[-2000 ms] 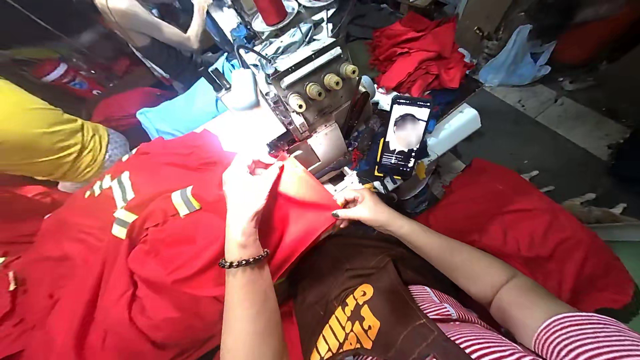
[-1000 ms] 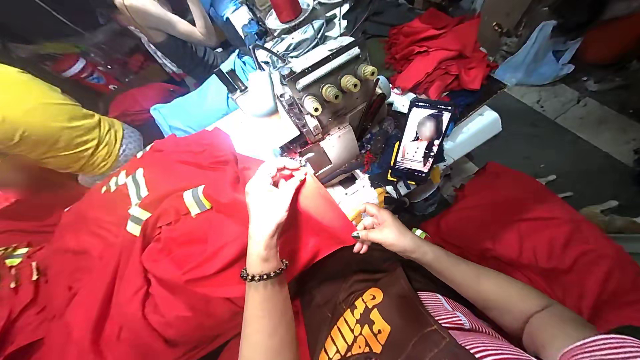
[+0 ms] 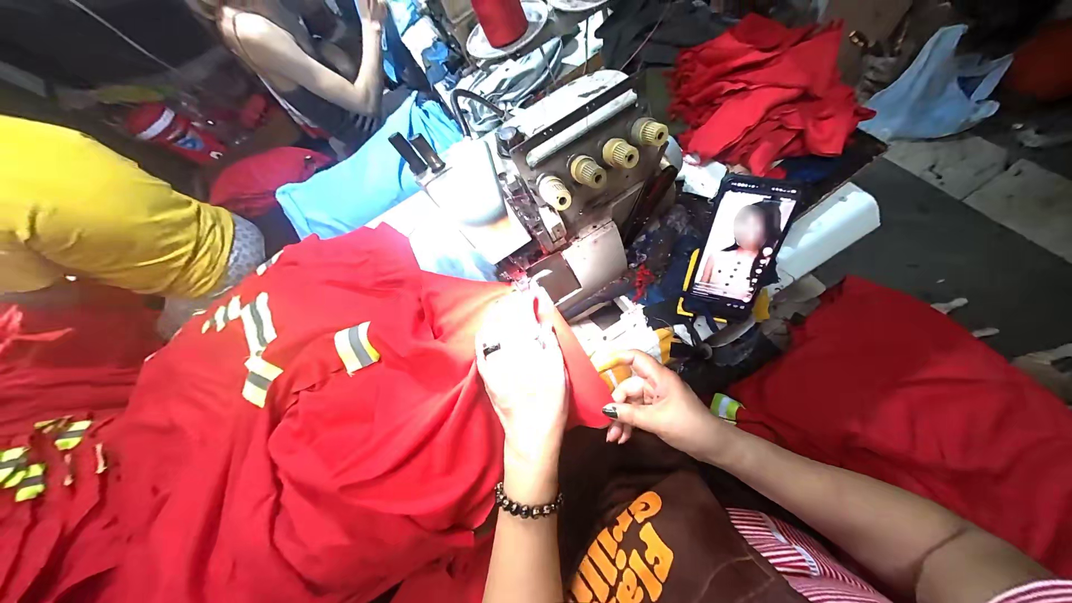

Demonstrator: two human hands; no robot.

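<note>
Red fabric (image 3: pixel 360 469) with yellow-and-silver reflective strips spreads across the left and centre, up to an overlock sewing machine (image 3: pixel 578 159). My left hand (image 3: pixel 523 360), a beaded bracelet on its wrist, holds the fabric just below the machine's needle area; glare washes out its fingertips. To its right, my right hand (image 3: pixel 653 402) has its thumb and fingers at the fabric's right edge, pinching it. A cone of red thread (image 3: pixel 500 21) stands behind the machine. The needle itself cannot be made out.
A phone (image 3: pixel 741 247) showing a picture leans right of the machine. Behind it lies a pile of red cloth (image 3: pixel 762 92), and more red fabric (image 3: pixel 913 419) is at the right. Light blue cloth (image 3: pixel 368 176) lies at the machine's left. Two other people sit at the left and back left.
My left hand has moved in closer to the machine's needle area with the fabric. The fabric's free edge between my hands has become narrower.
</note>
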